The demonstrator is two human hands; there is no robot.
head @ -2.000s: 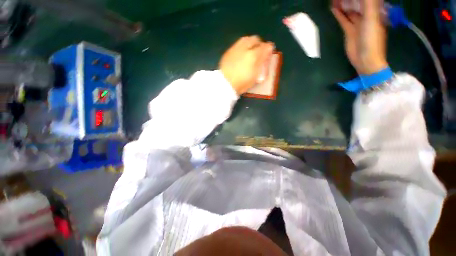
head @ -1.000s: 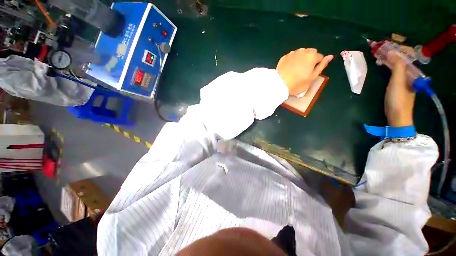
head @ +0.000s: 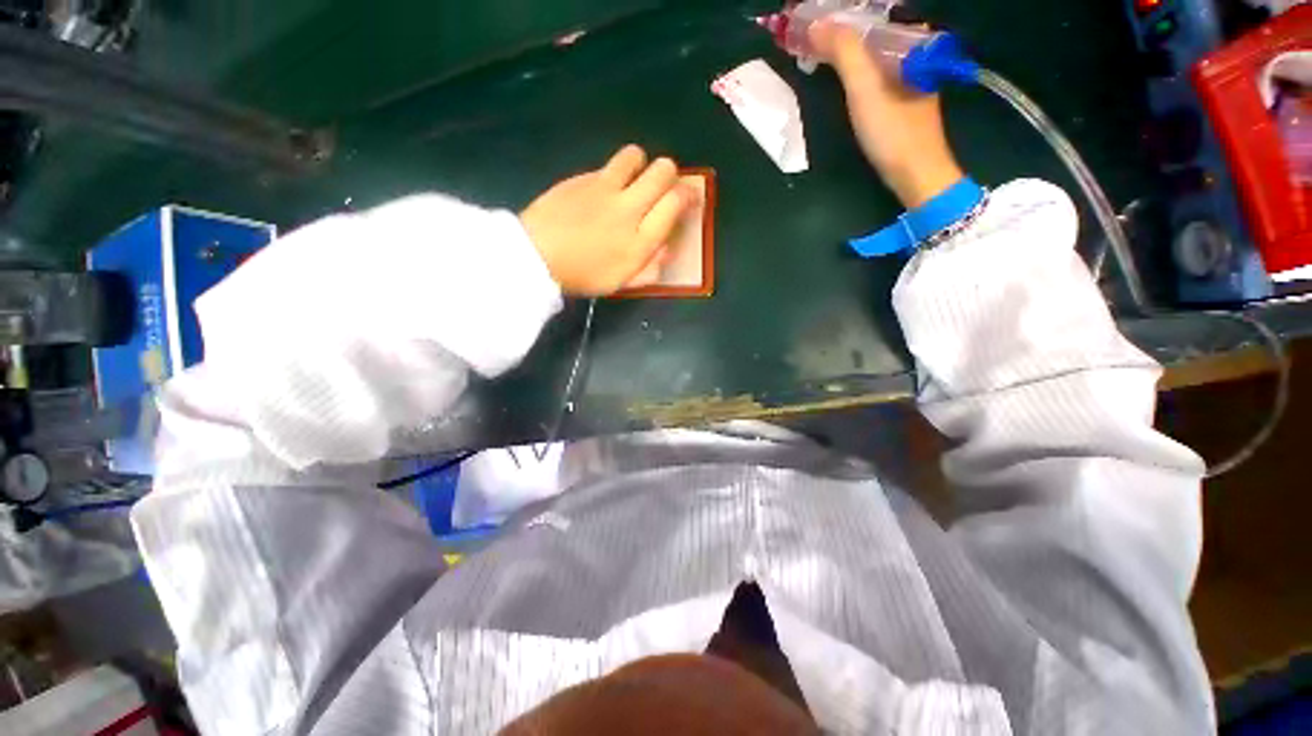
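Note:
My left hand [head: 612,227] lies over the left part of a square plate [head: 695,259] with a cream face and red-brown border, flat on the bench. Its fingers are bent down onto the plate, and whether they hold anything is hidden. My right hand [head: 875,101], with a blue strap on the wrist, grips a clear dispensing syringe [head: 888,40] with pinkish contents. The syringe lies nearly level, its red tip pointing left and its blue cap [head: 941,62] to the right. A white folded paper [head: 767,115] with red stains at its upper end lies between the hands.
A clear air hose [head: 1058,141] curves from the cap down to the right. A dispenser box [head: 1197,237] and a red tray [head: 1263,158] stand at the right. A blue machine [head: 166,309] stands at the left. The worn bench edge [head: 849,396] runs before my body.
The view has swung, and the red tray has come into view. My right hand still holds the syringe, now with the tip pointing more directly left. My left hand remains over the plate.

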